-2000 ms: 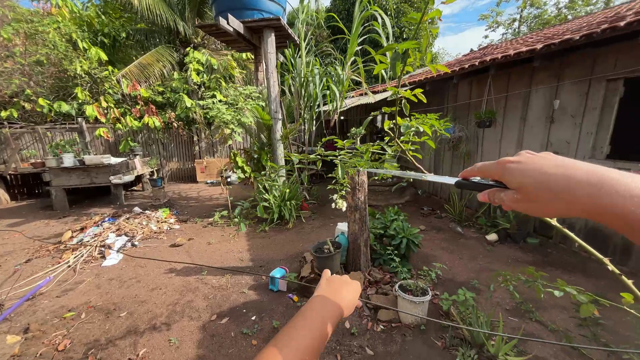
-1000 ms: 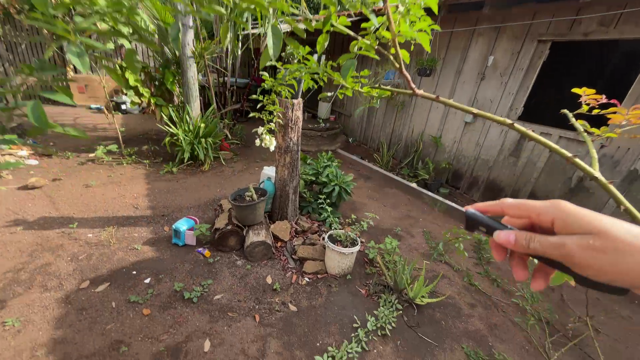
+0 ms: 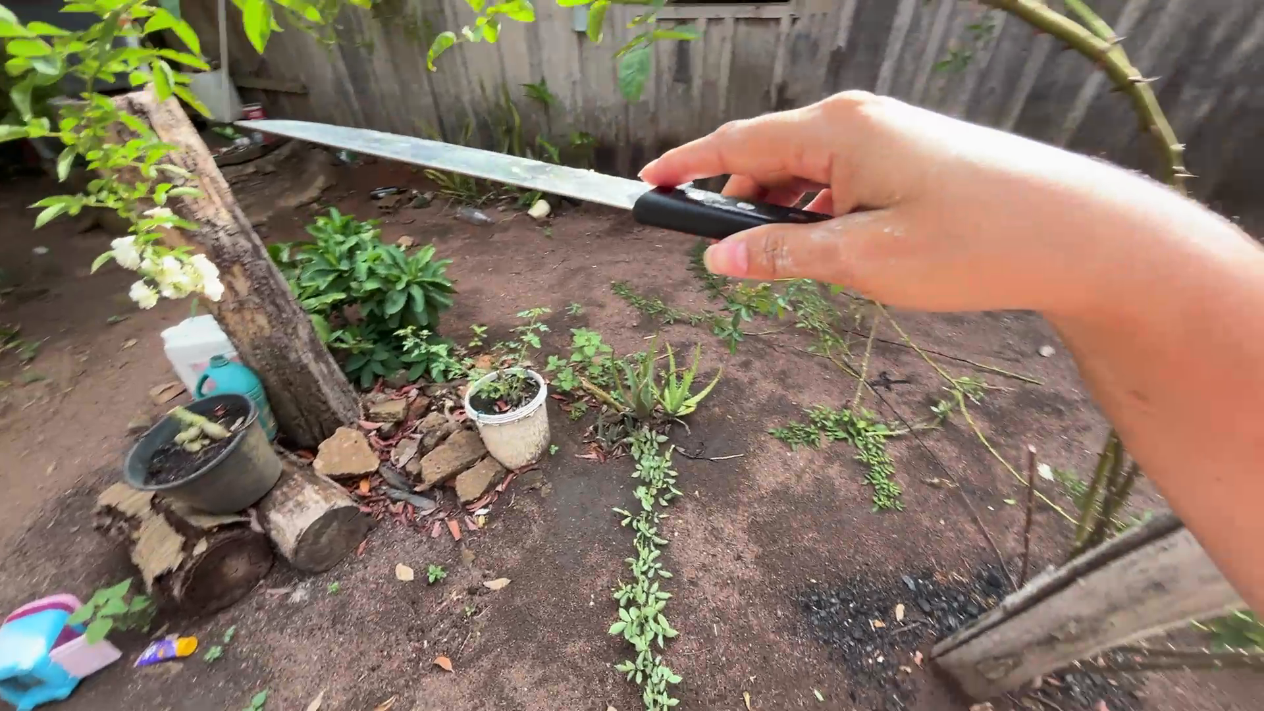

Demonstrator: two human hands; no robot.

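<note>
My right hand (image 3: 839, 197) reaches in from the right and grips the black handle of a long knife (image 3: 444, 163). The blade points left, its tip close to the wooden post (image 3: 242, 286). Fingers lie over the handle and the thumb presses from below. Leafy stems with white flowers (image 3: 178, 272) hang beside the post. A thorny green stem (image 3: 1116, 64) arches behind and above my wrist. Below the blade a white bucket (image 3: 513, 430) holds soil and a small plant. My left hand is out of the frame.
A dark plant pot (image 3: 212, 474) stands on cut logs (image 3: 311, 518) at the left, near a teal jug (image 3: 235, 380) and stones (image 3: 449, 454). Cut thorny stems lie on the ground at the right. A weathered board (image 3: 1086, 602) juts in at lower right. A plank wall (image 3: 790, 69) stands behind.
The view has swung right and down. My left hand, seen two seconds ago, has left the frame. The knife, still in my right hand, shows its whole blade again.
</note>
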